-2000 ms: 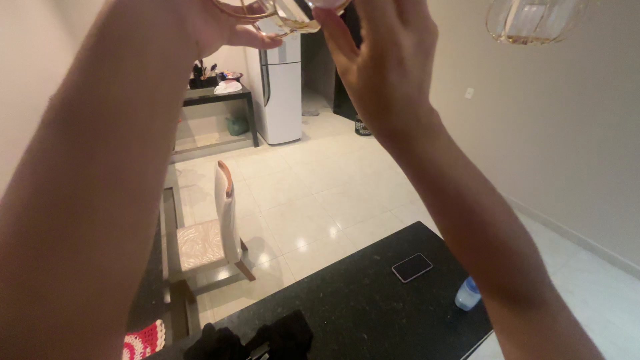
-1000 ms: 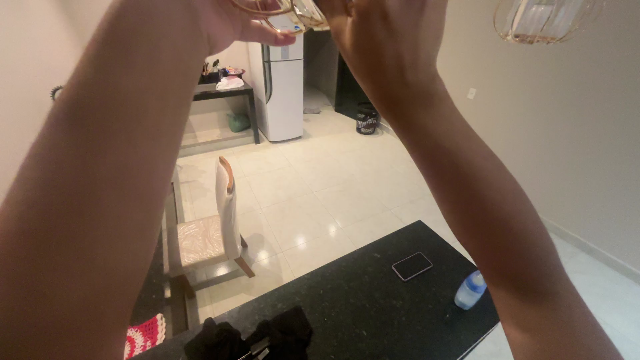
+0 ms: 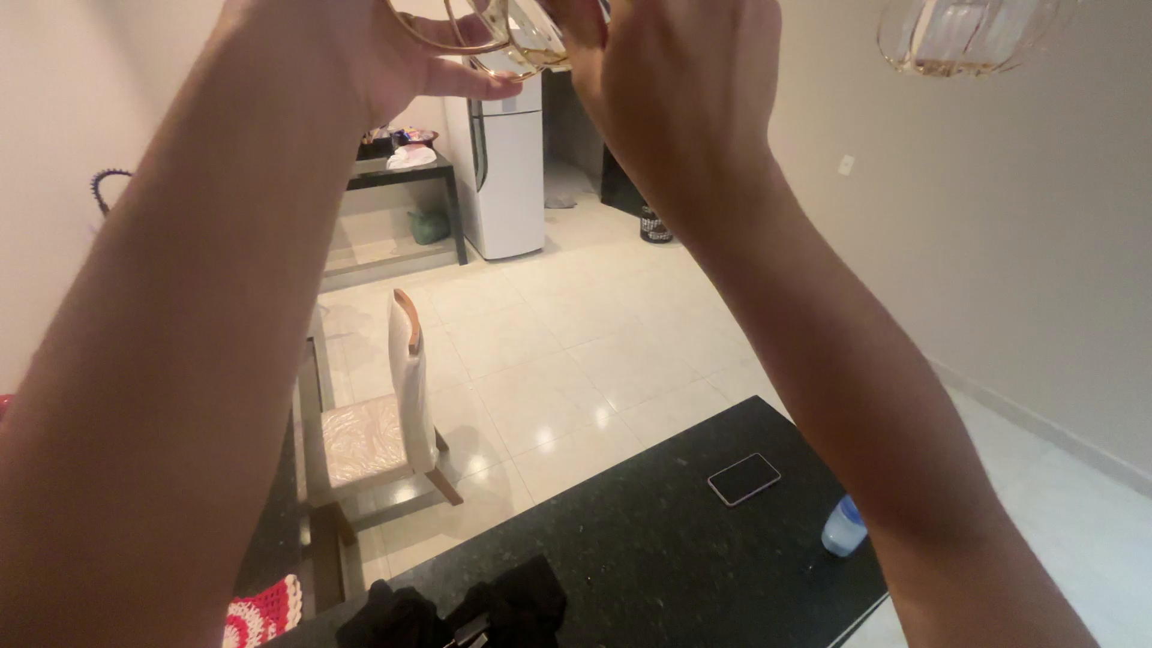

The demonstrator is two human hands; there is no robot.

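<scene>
Both arms reach up to the top edge of the view. My left hand [image 3: 396,63] has its fingers around the gold wire frame of a glass lamp shade [image 3: 531,45], thumb and fingers on its lower rim. My right hand [image 3: 675,81] is raised at the same fixture from the right, its back to the camera; its fingertips are mostly hidden or cut off, so its hold on the shade cannot be made out. A second glass shade with a thin gold frame [image 3: 963,45] hangs at the upper right, apart from the hands.
Below lies a black stone counter [image 3: 648,540] with a phone [image 3: 744,479], a blue-capped bottle [image 3: 844,528] and black cloth [image 3: 522,598]. A chair [image 3: 405,396], a white refrigerator [image 3: 513,180], a side table [image 3: 454,207] and a small black bin [image 3: 655,225] stand beyond.
The hands stay raised at the shade. My right hand has shifted slightly against it, and its fingers are more hidden than two seconds ago.
</scene>
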